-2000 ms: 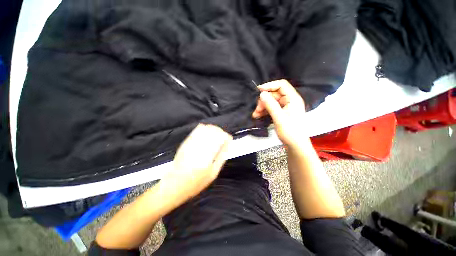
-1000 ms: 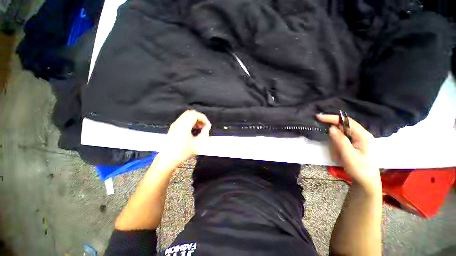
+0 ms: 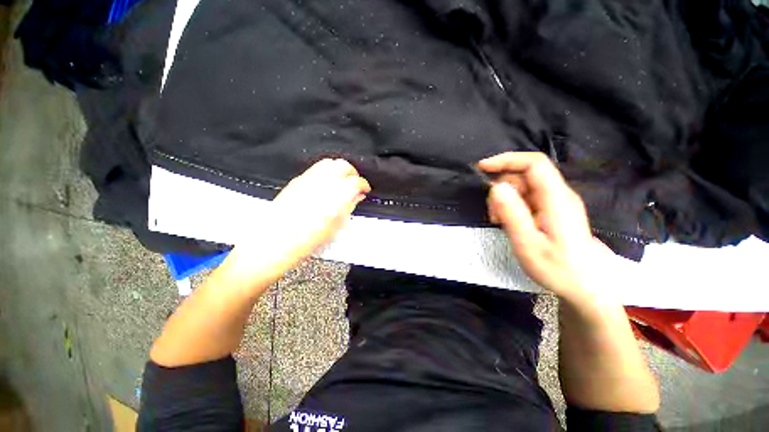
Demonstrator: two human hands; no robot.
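The black jacket (image 3: 354,93) lies spread before me, with light lint specks. Its front zip (image 3: 417,205) runs along the near edge, just above the white table's edge. My left hand (image 3: 325,198) is closed on the jacket edge at the zip, left of centre. My right hand (image 3: 535,215) is at the jacket edge right of centre, fingers bent and fingertips close together. A small dark tip shows at these fingertips; the snips themselves are mostly hidden in the hand. A short pale pocket slit (image 3: 491,69) shows in the body panel.
The white tabletop (image 3: 198,207) shows along the near edge. A red stool (image 3: 704,336) stands below it at right. A blue crate or bin (image 3: 194,264) is partly under the table at left. Dark garments (image 3: 114,156) hang at the left. The floor is speckled.
Since a second ago my right hand has moved left along the zip and the snips have become mostly hidden. The jacket has shifted a little in view. My left hand still holds the edge.
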